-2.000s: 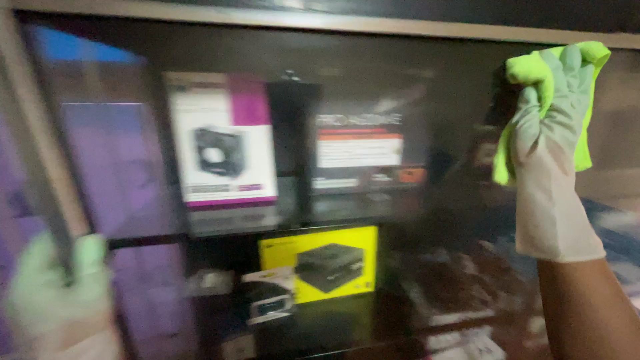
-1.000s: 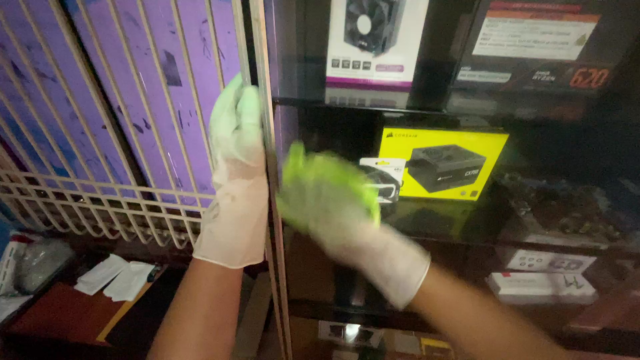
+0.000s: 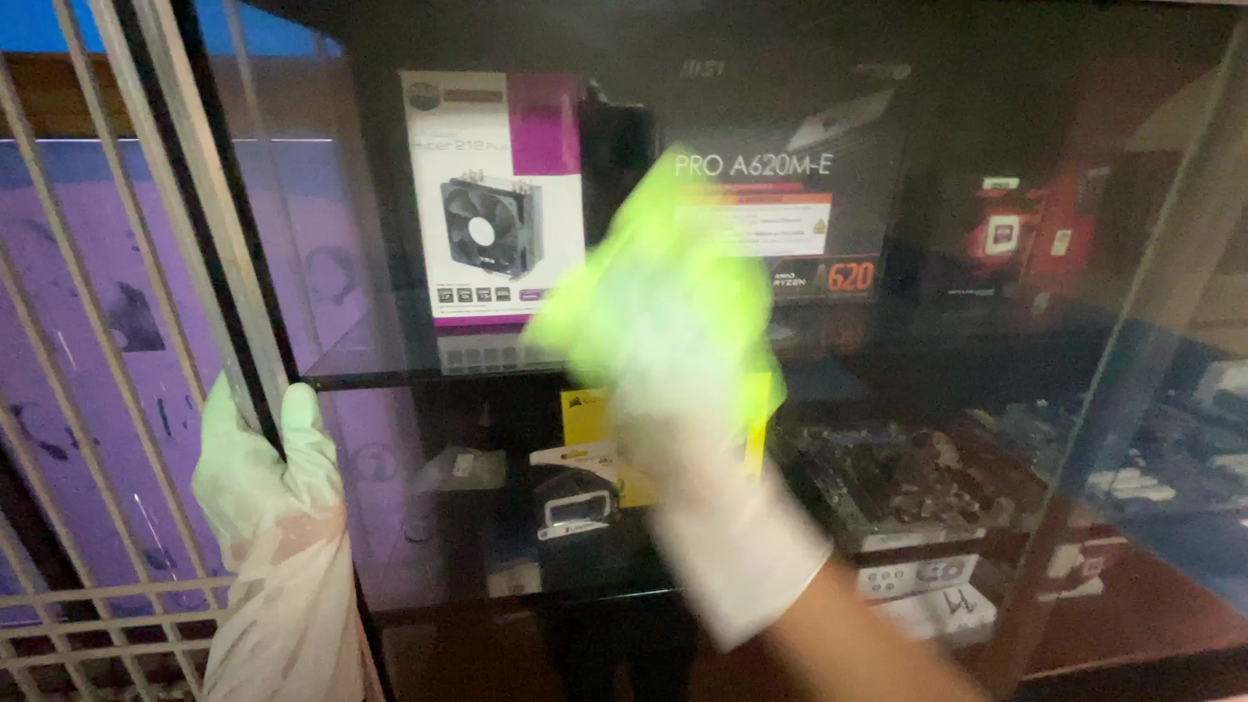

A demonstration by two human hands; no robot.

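My gloved left hand (image 3: 273, 478) grips the lower part of the metal edge frame (image 3: 219, 214) of a glass panel, thumb on one side and fingers on the other. In my gloved right hand (image 3: 682, 390), blurred by motion, is a lime-green cloth (image 3: 673, 263) spread against or just before the glass, in the middle of the view. Behind the glass stand a white and magenta CPU cooler box (image 3: 497, 205) and a black motherboard box (image 3: 780, 175). The cloth and hand partly hide a yellow box (image 3: 583, 405) on the shelf below.
A pale wire grille (image 3: 97, 409) stands at the left before a purple surface (image 3: 78, 244). On the lower shelves are a small packaged item (image 3: 575, 497), a circuit board (image 3: 887, 478) and white boxes (image 3: 931, 595). The dark shelf edge (image 3: 370, 380) runs behind the glass.
The cloth in my right hand has moved from low beside the frame, in front of the lower shelf, up and right over the boxes. My left hand still holds the frame. The view has shifted.
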